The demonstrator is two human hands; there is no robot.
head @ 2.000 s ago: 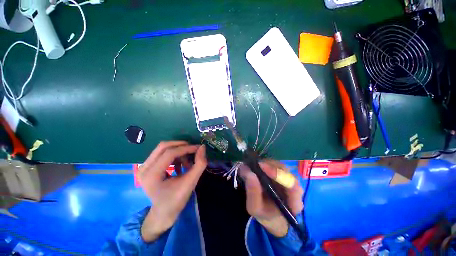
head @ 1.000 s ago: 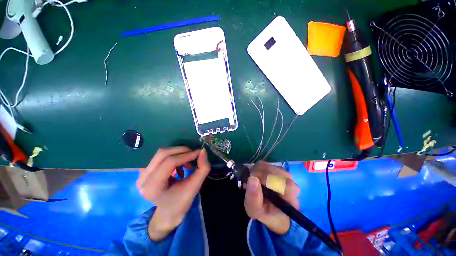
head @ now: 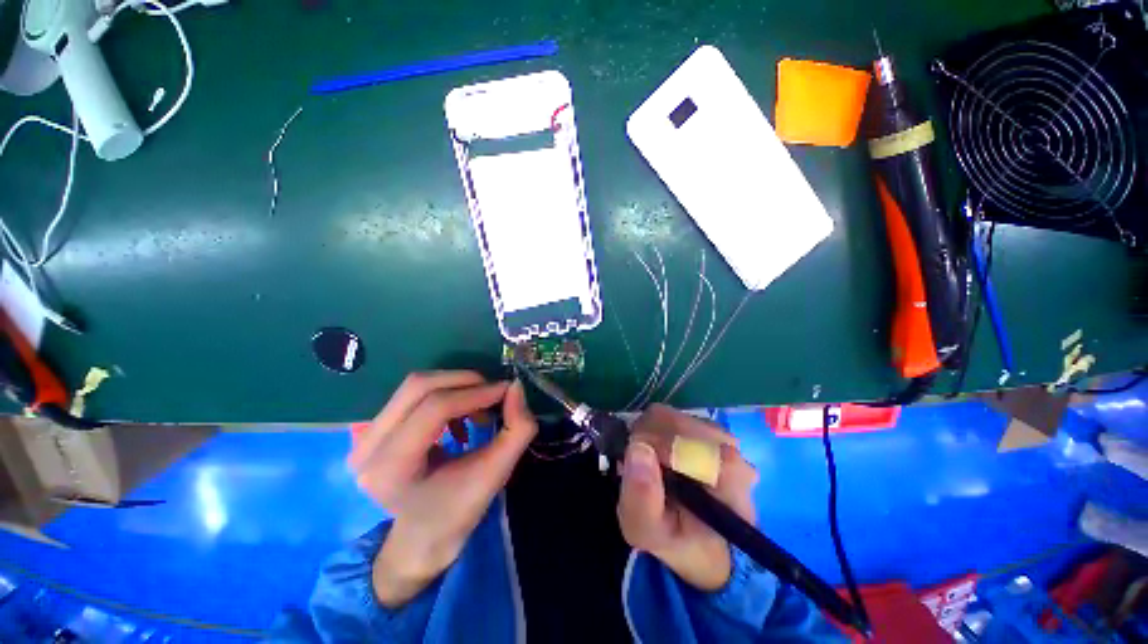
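A small green circuit board (head: 554, 355) lies at the bench's front edge, just below the white housing frame (head: 531, 227). My right hand (head: 686, 491) is shut on a black soldering iron (head: 743, 535), its metal tip at the board's left end. A yellow band is around a finger. My left hand (head: 447, 472) has thumb and index fingertips pinched together beside the board's left end; what is between them is too small to tell. Thin lead wires (head: 665, 321) fan out over the mat to the right of the board, and some loop below the edge between my hands.
A white back cover (head: 733, 170), orange square (head: 822, 103), black-and-orange tool (head: 913, 227) and ringed fan (head: 1035, 132) stand right. A blue strip (head: 434, 68) lies behind. A black disc (head: 339, 350) and corded white device (head: 95, 88) are left. Red trays (head: 836, 418) sit below the edge.
The iron's tip has moved left and down from the housing frame's end to the circuit board. The board now lies straighter along the edge. The bench view has shifted slightly.
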